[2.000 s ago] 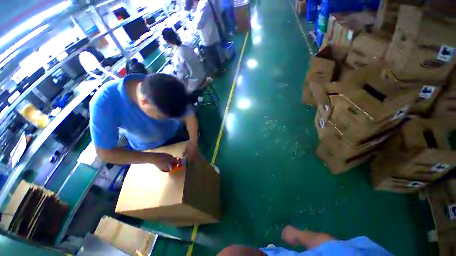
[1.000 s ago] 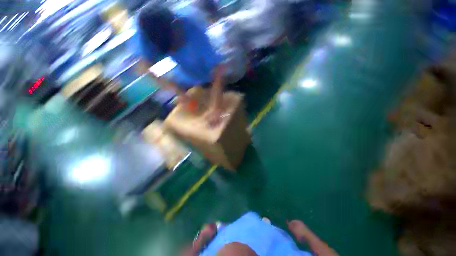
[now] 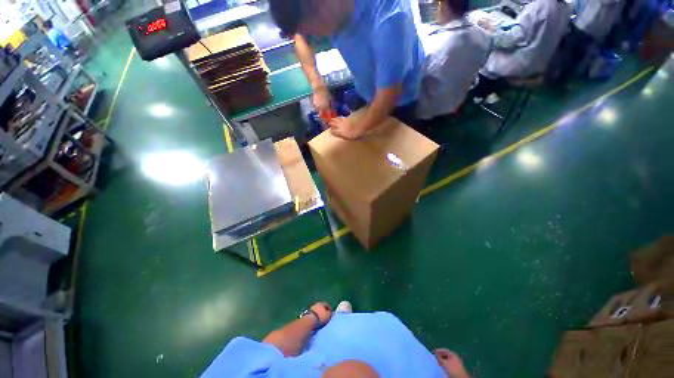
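Observation:
My left hand [image 3: 321, 311] is small at the bottom centre, with a watch on its wrist, beside my blue shirt; nothing clear shows in it, and its fingers are too small to read. My right hand [image 3: 446, 360] is at the bottom edge, partly cut off, its fingers unclear. Both are well apart from the carton. A large brown carton [image 3: 377, 166] stands upright on the green floor ahead, with a shiny patch of tape on top. Another person in a blue shirt leans over it, one hand on its top, the other at a small orange-red thing [image 3: 327, 116].
A platform scale [image 3: 250, 188] with a grey metal top stands left of the carton, a flat cardboard piece [image 3: 298, 173] beside it. Its red-digit display [image 3: 157, 26] is upper left. Cardboard sheets [image 3: 235, 70] are stacked on the bench. More cartons [image 3: 617, 339] lie lower right. Seated people are behind.
The view has swung left, bringing the scale and left-hand racks into sight and moving the carton pile to the lower right edge. The other person's hands have shifted on the carton.

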